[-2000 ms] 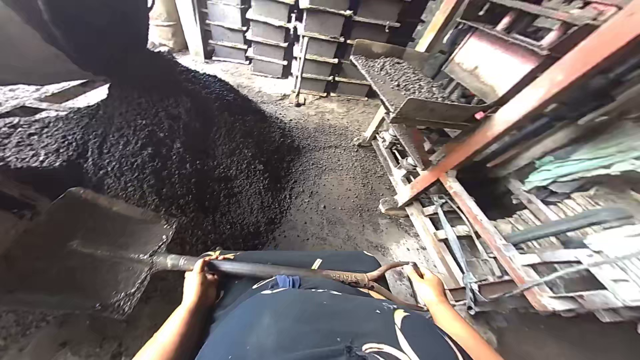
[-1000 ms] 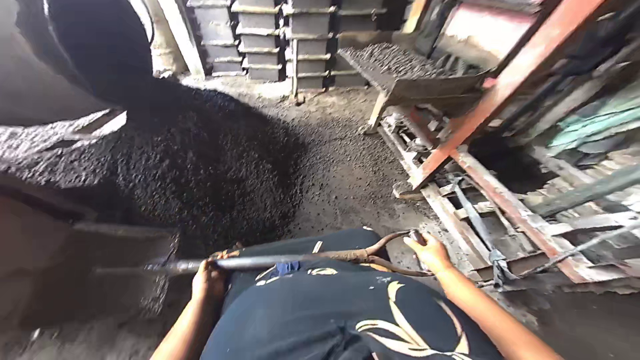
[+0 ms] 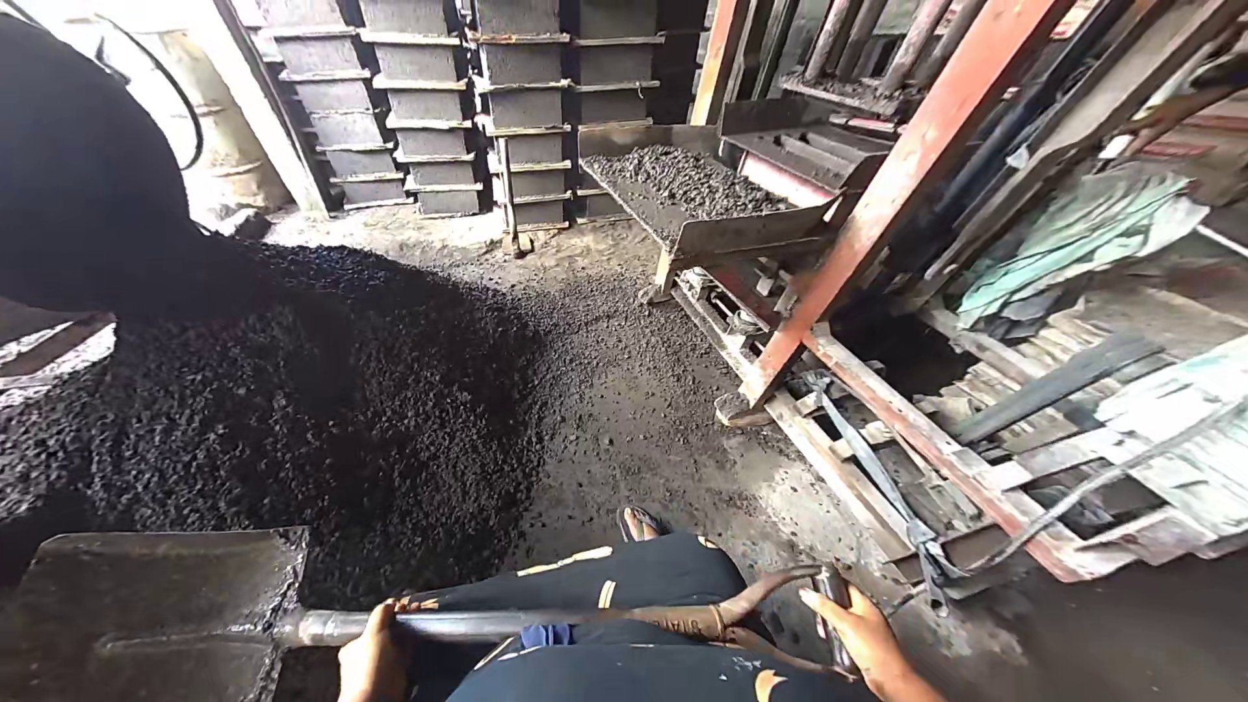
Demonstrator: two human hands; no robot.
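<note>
A shovel (image 3: 185,604) lies level across the front of my body, its metal blade at the lower left beside a dark heap of loose aggregate mix (image 3: 390,409). My left hand (image 3: 375,648) is closed around the shaft near the blade. At the other end, my right hand (image 3: 858,629) grips the crossbar of the D-shaped handle. The blade's visible face carries no load, only dark residue along its edge. One sandalled foot (image 3: 641,524) shows on the floor beyond my patterned dark clothing.
A tray of dark mix (image 3: 692,185) sits on a block-making machine with a red slanted post (image 3: 907,185). Stacked grey blocks on boards (image 3: 526,107) line the back. A large dark rounded shape (image 3: 88,166) overhangs the heap. A strap (image 3: 877,468) and wooden frame lie at right.
The shovel blade, seen at the left in both earlier frames, now shows its face more plainly than one second ago. Both hands keep their hold on the shovel.
</note>
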